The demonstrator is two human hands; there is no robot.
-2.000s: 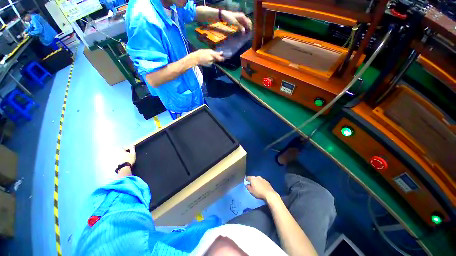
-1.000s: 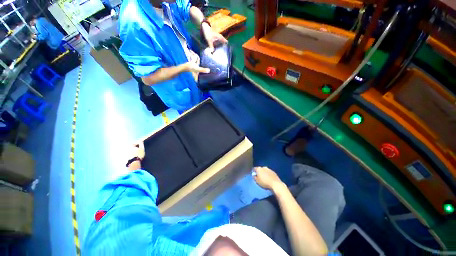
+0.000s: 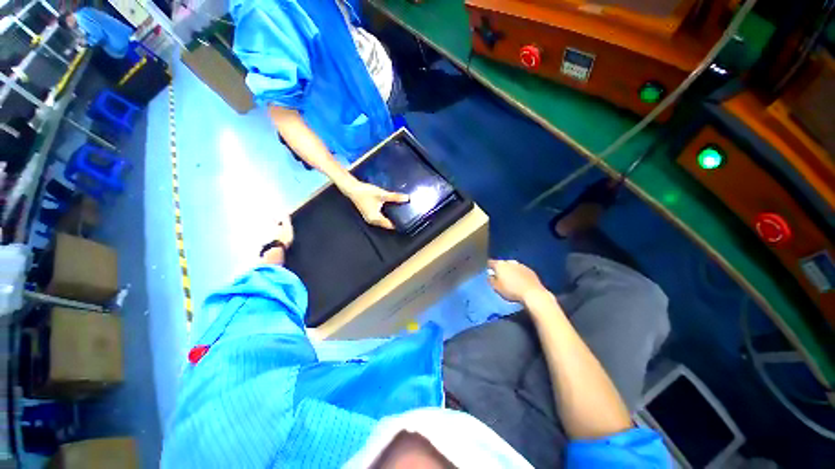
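Note:
A cardboard carton [image 3: 403,293] stands beside my knees, with a black foam-lined tray [image 3: 331,252] on top. A glossy black panel [image 3: 430,194] lies in the tray's far right compartment, with another person's hand [image 3: 374,203] on it. The near left compartment holds no panel. My left hand [image 3: 281,240] grips the carton's left edge; its fingers are partly hidden. My right hand [image 3: 515,281] is curled beside the carton's right corner, with a small pale spot at its fingertips. Whether it holds anything is unclear.
Orange presses [image 3: 586,64] stand on a green bench [image 3: 549,137] at upper right. A pale air hose [image 3: 641,124] hangs across their fronts. The blue-coated person [image 3: 316,78] stands beyond the carton. A white-framed dark item [image 3: 691,417] is at lower right. Blue stools and cartons are at left.
The other person has brought the glossy panel down from the bench side into the tray's far right compartment. My view has shifted. My hands remain by the carton.

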